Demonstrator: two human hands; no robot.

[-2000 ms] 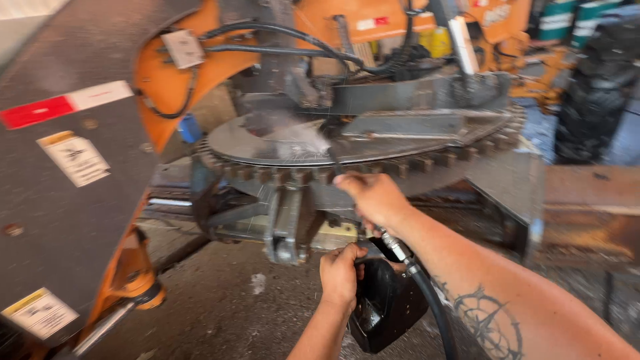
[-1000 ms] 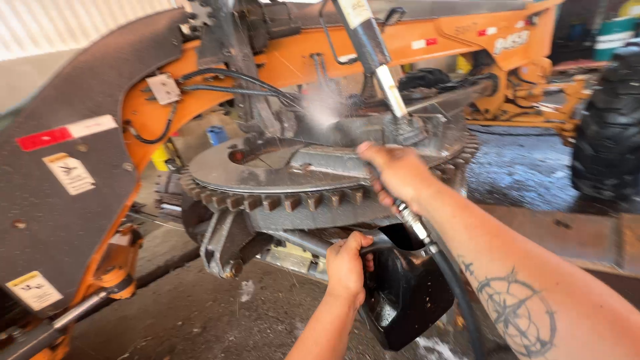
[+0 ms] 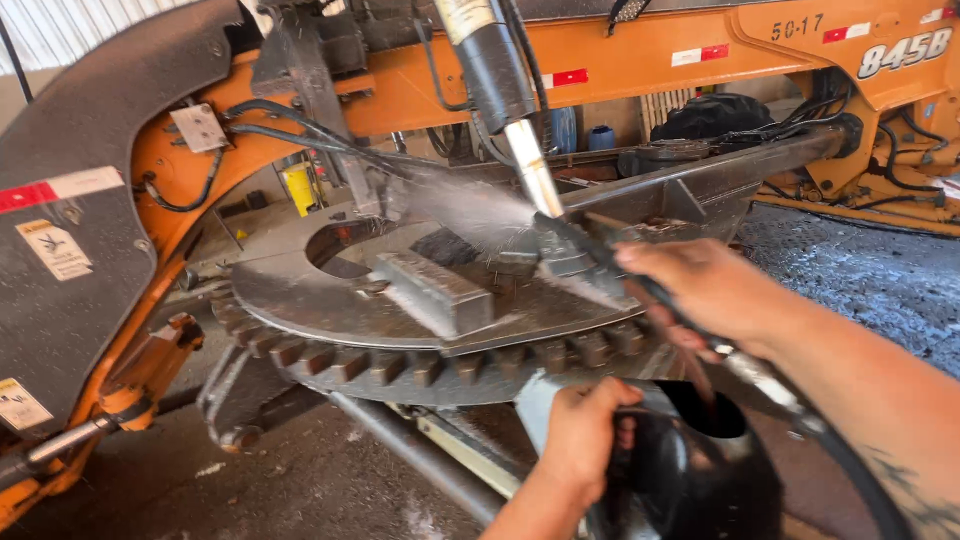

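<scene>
My right hand (image 3: 697,296) is closed around a black spray gun (image 3: 581,240) fed by a black hose (image 3: 855,465). A white mist (image 3: 472,206) leaves its tip toward the left, over the machine's turntable. My left hand (image 3: 589,427) grips the handle of a black plastic jug (image 3: 697,472) with an open top, held below the gun. A thin tube appears to run from the gun down into that opening. Beyond both hands lies the toothed circle gear (image 3: 420,367) of an orange motor grader, with a steel plate (image 3: 300,300) and a metal block (image 3: 442,292) on top.
The orange grader frame (image 3: 622,67) crosses behind, and a hydraulic cylinder (image 3: 499,75) slants down to the turntable. A dark curved moldboard (image 3: 67,300) stands at left. Hydraulic hoses (image 3: 300,127) hang near it. A yellow container (image 3: 300,187) and blue drums (image 3: 600,139) stand behind. The floor is wet at right.
The view has shifted, showing more of the frame and turntable. Both hands still hold the gun and the jug. The spray continues, now as a wider mist aimed left across the turntable.
</scene>
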